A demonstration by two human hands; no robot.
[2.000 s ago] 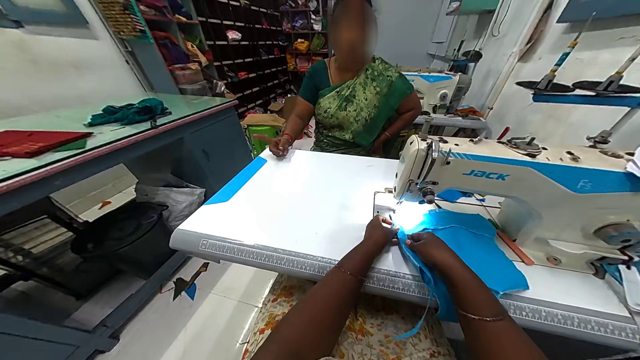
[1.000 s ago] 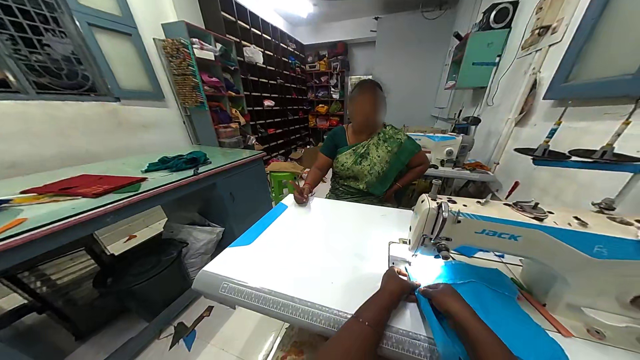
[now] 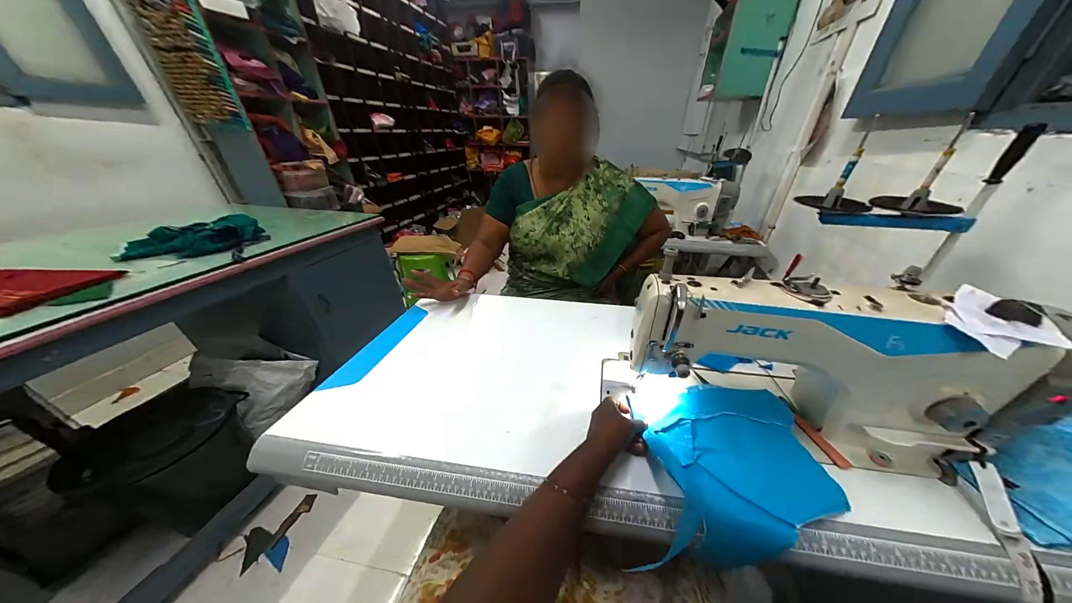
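Note:
A blue cloth piece (image 3: 745, 469) lies on the white sewing table (image 3: 469, 377), to the right of the needle area, and hangs over the ruler-marked front edge. My left hand (image 3: 615, 425) pinches the cloth's left edge just in front of the needle area of the Jack sewing machine (image 3: 754, 335). The machine's lamp shines brightly there and washes out the presser foot. My right hand is out of the frame.
Across the table stands a person (image 3: 569, 218), one hand on its far left corner. A green-topped counter (image 3: 310, 222) bears dark green and red cloth. An orange-brown strip (image 3: 821, 440) lies beside the machine. More blue cloth (image 3: 1038, 477) is at the far right.
My right hand, on the blue cloth in both earlier frames, has left the view. The other person's hand now rests flatter on the table corner.

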